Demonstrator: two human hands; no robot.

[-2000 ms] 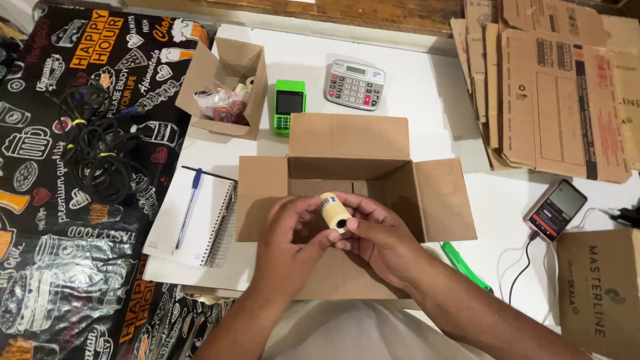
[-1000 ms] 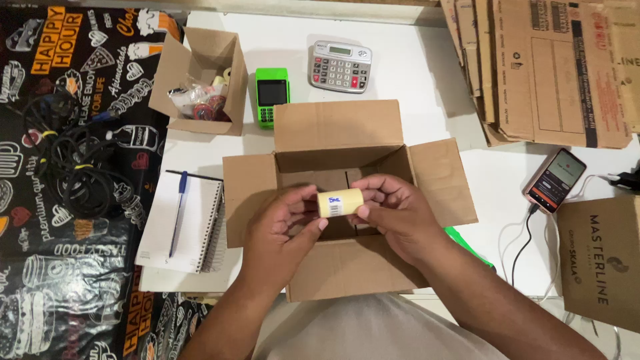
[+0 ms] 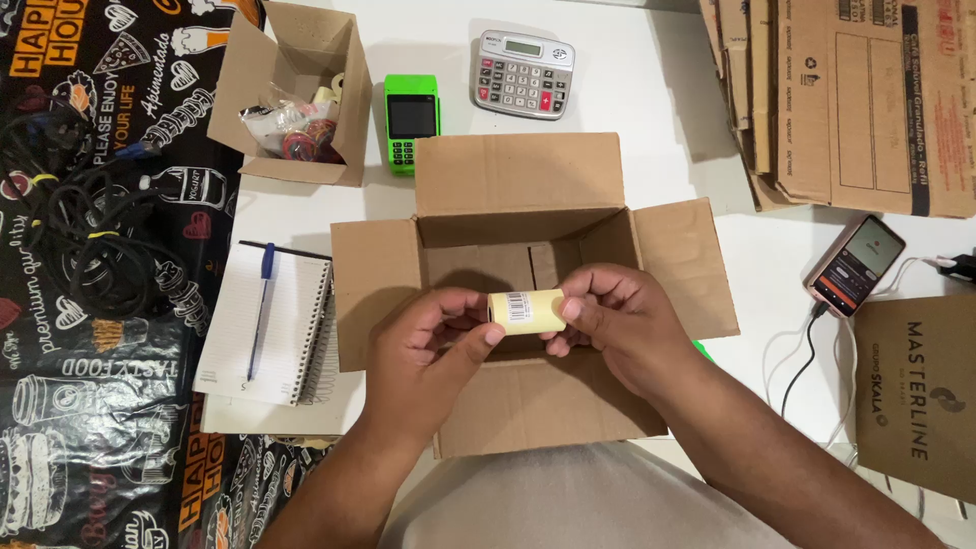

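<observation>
A small yellow paper roll (image 3: 534, 312), with a barcode label on its side, lies level between my two hands. My left hand (image 3: 435, 358) pinches its left end, where a dark core opening shows. My right hand (image 3: 621, 324) grips the right end with thumb and fingers. Below the roll stands an open cardboard box (image 3: 518, 175), its flaps spread outward; what shows of its inside is bare cardboard with a dark slit at the bottom.
Behind are a smaller open box (image 3: 351, 114) holding a plastic bag and rolls, a green card terminal (image 3: 412, 122) and a calculator (image 3: 524, 74). A spiral notebook (image 3: 229, 328) with a pen lies left. Flattened cardboard (image 3: 839, 114), a cabled phone (image 3: 858, 263) and a printed box (image 3: 915, 389) are right.
The roll, tilted with its core end facing me at first, has been turned to lie level between my hands. Its label has rotated, and the barcode now shows where handwriting was visible.
</observation>
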